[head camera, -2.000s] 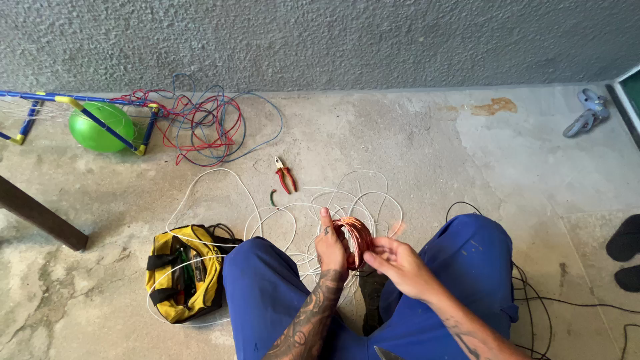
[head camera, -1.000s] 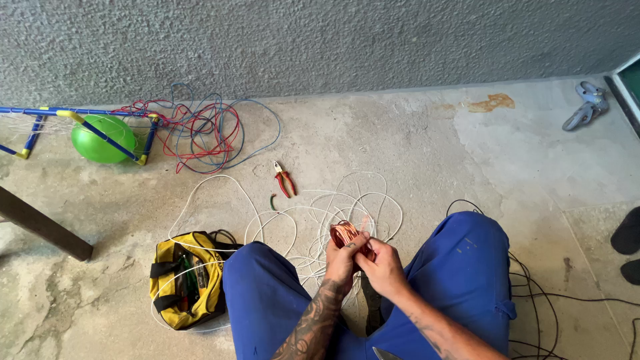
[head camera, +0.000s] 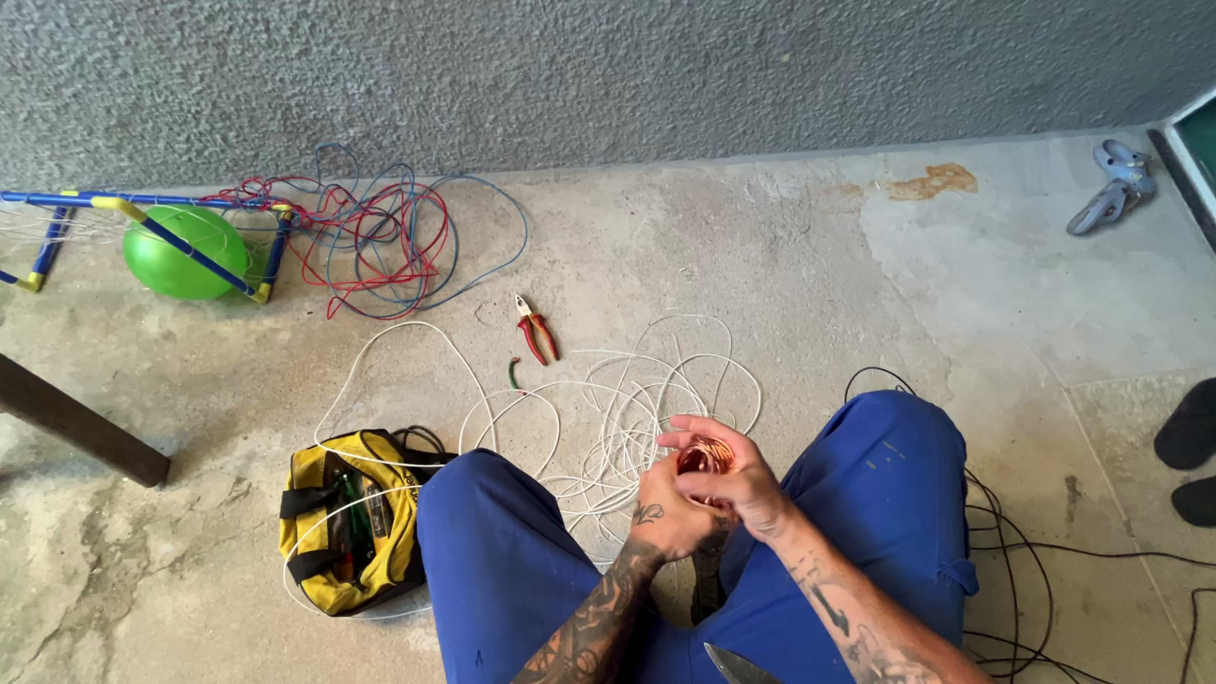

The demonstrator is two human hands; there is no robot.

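Observation:
A small coil of bare copper wire (head camera: 706, 456) is held between both hands, above the gap between my blue-trousered knees. My left hand (head camera: 676, 513) closes on its lower left side, while my right hand (head camera: 741, 475) curls its fingers around the top and right. Loose white cable (head camera: 622, 418) spreads in loops on the floor beyond the hands. Combination pliers with red handles (head camera: 538, 332) lie farther off, beside a short green piece (head camera: 514, 374). The tip of a metal blade (head camera: 736, 665) shows at the bottom edge, its handle hidden.
A yellow and black tool bag (head camera: 353, 522) stands open at my left knee. Behind lie tangled red and blue wires (head camera: 389, 247), a green balloon (head camera: 184, 253) and a blue tube frame (head camera: 190, 242). Black cables (head camera: 1031, 570) run at right; clogs (head camera: 1111, 190) lie near the wall.
My right hand has shifted from the near right side of the copper coil to around its top and right side. The coil is turned differently between the hands.

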